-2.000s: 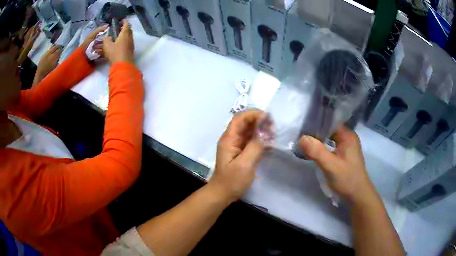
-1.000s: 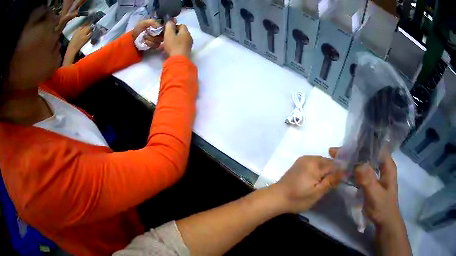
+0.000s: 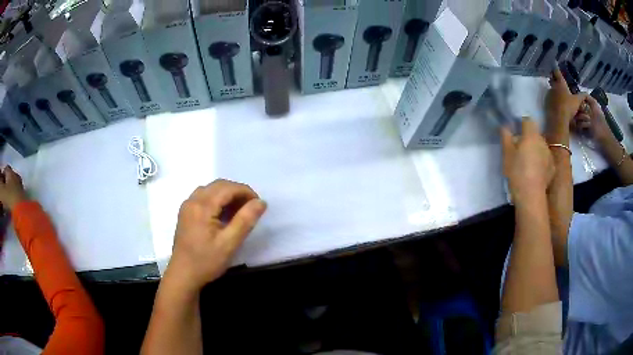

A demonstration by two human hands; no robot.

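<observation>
My left hand (image 3: 212,225) is over the white table, fingers curled and apart, with nothing in it. My right hand (image 3: 531,159) is stretched out to the far right, with a blurred grey, see-through thing at its fingertips, which looks like the bagged fan (image 3: 505,104); its details are unclear. A retail box (image 3: 448,104) stands angled with its top flaps up, just left of the bagged fan. A coiled white cable (image 3: 142,159) lies on the table to the left.
Rows of grey-blue boxes (image 3: 173,69) stand along the back. A dark grey fan (image 3: 276,83) stands upright between them. An orange sleeve (image 3: 55,277) is at left. A neighbour in light blue (image 3: 600,263) is at right, hands on a dark fan (image 3: 607,114).
The view has swung right. My right hand has carried the bagged fan to the right, and my left hand has come off it. The white cable still lies on the table.
</observation>
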